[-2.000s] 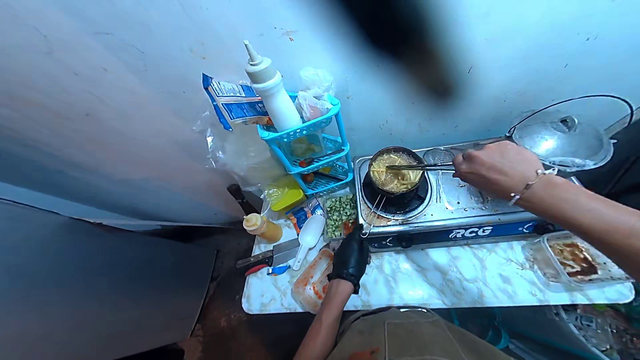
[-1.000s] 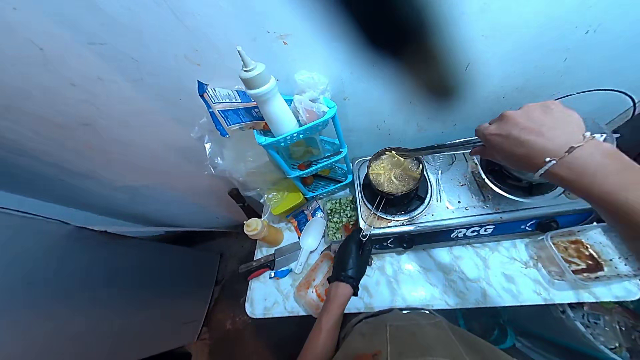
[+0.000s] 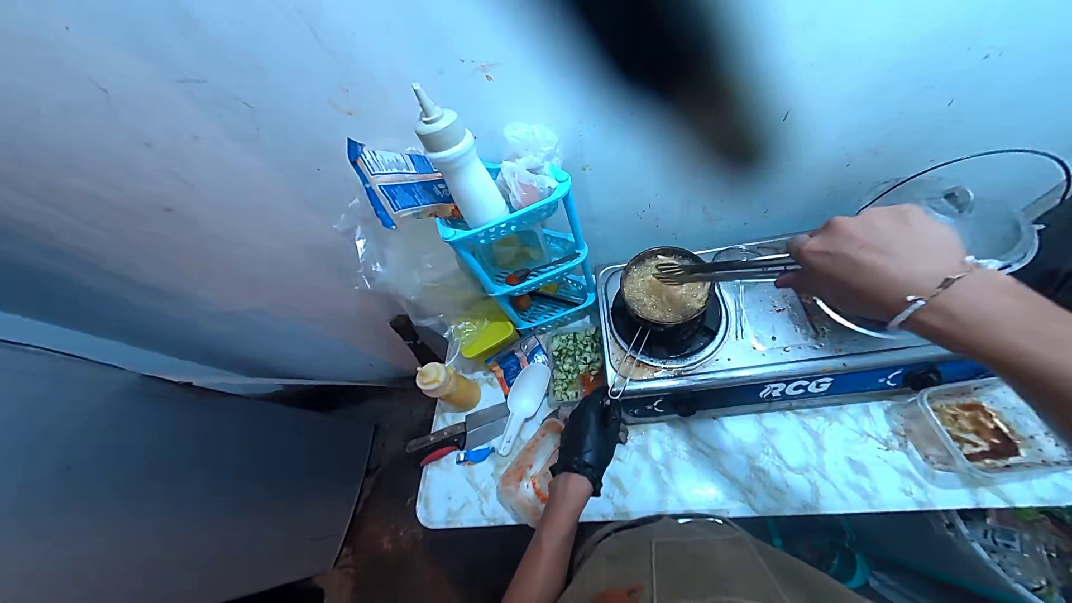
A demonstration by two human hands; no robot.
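My right hand (image 3: 875,260) grips metal tongs (image 3: 729,269), whose tips are in bubbling oil in a small dark pan (image 3: 666,286). The pan sits on the left burner of a two-burner gas stove (image 3: 770,327). My left hand (image 3: 590,435), in a black glove, is at the end of the thin wire handle (image 3: 628,368) by the stove's front left corner; the fingers are partly hidden, so its grip is unclear. Beside that hand lie a plastic container with red residue (image 3: 529,477) and a container of chopped green vegetables (image 3: 576,362).
A turquoise tiered rack (image 3: 519,226) holds a white squeeze bottle (image 3: 465,167). Left of the stove are a sauce bottle (image 3: 448,386), a white scoop (image 3: 526,398) and a knife (image 3: 465,430). A stained container (image 3: 976,431) stands front right; a clear lid (image 3: 971,213) is behind my right hand.
The tongs swung away from the pan to the right a second ago and are now back with their tips in it. Pale strips seen in the pan before no longer show. My left hand stays put.
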